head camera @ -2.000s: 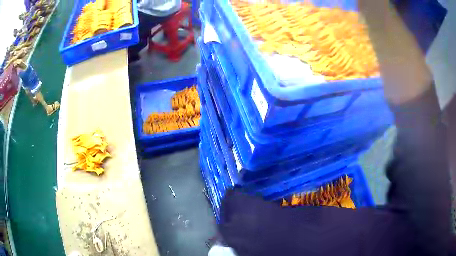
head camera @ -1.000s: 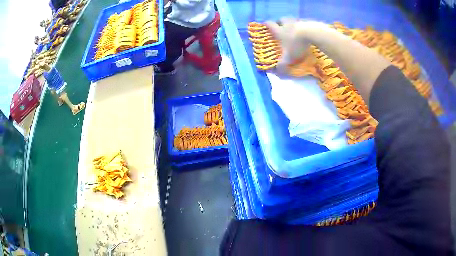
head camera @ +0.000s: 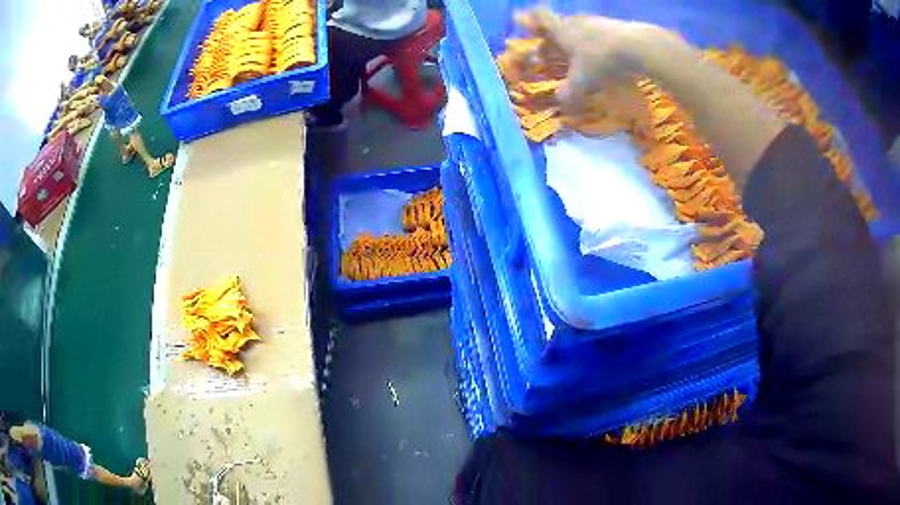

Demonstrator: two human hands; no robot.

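Observation:
My right hand [head camera: 592, 69] is blurred and reaches from the right, dark sleeve behind it, into the top blue crate [head camera: 671, 286]. Its fingers are apart over the orange strap pieces [head camera: 686, 187] at the crate's upper left; I cannot tell whether it grips any. The pieces lie in overlapping rows, with more along the far right side. A wrinkled white liner [head camera: 607, 192] shows below the hand. My left hand is not in view. A loose strap pile [head camera: 217, 324] lies on the tan bench [head camera: 242, 207].
Another blue crate [head camera: 242, 104] of orange rows stands at the bench's far end. A lower crate [head camera: 390, 284] sits on the grey floor between bench and stack. A person sits by a red stool [head camera: 407, 84]. Blue-sleeved arms reach over the green surface [head camera: 99, 286]. Thin strands [head camera: 232, 473] lie on the bench.
My right arm has reached into the top crate, and its inside and liner show more clearly. Since one second ago the hand has shifted slightly. Another blue-sleeved arm has appeared at the lower left.

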